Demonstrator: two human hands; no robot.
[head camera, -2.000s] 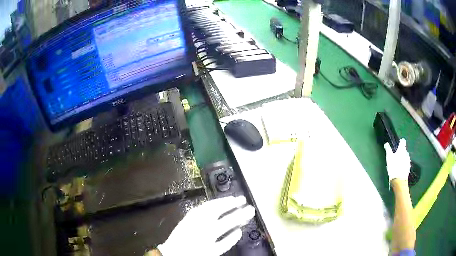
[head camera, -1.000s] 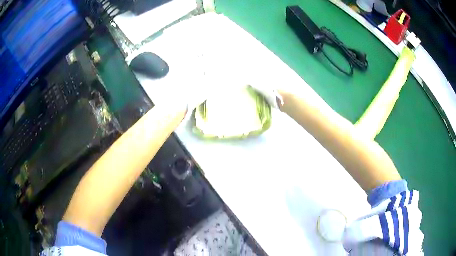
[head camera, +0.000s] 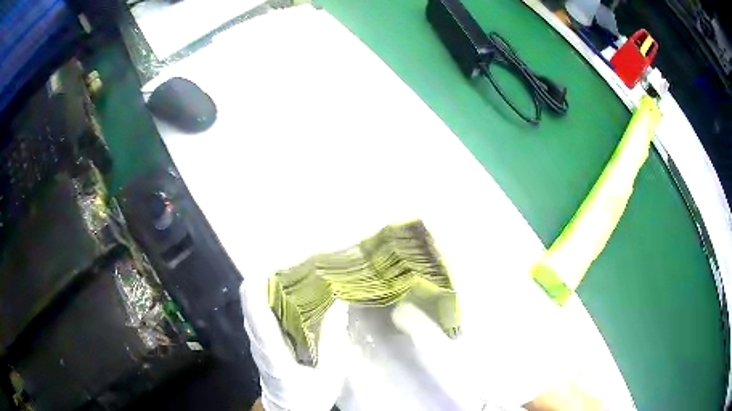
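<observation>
A fanned stack of yellow-green slips (head camera: 369, 265) is held above the white bench (head camera: 305, 160), bent down at both ends. My left hand (head camera: 293, 361), in a white glove, grips the stack's left end. My right hand (head camera: 433, 345), also in a white glove, grips its right end. The right glove is washed out against the white bench, so its finger outlines are hard to see.
A black mouse (head camera: 183, 104) lies on the bench's left edge. A black power adapter (head camera: 459, 36) with coiled cord lies on the green belt (head camera: 578, 152). A yellow-green strap (head camera: 602, 205) crosses the belt. A red holder (head camera: 635, 58) stands on the far ledge. Dark fixture bays (head camera: 48, 249) lie left.
Both hands have drawn back toward me with the stack of slips, which now shows fanned out between them. The view has shifted, and the monitor is mostly out of the picture.
</observation>
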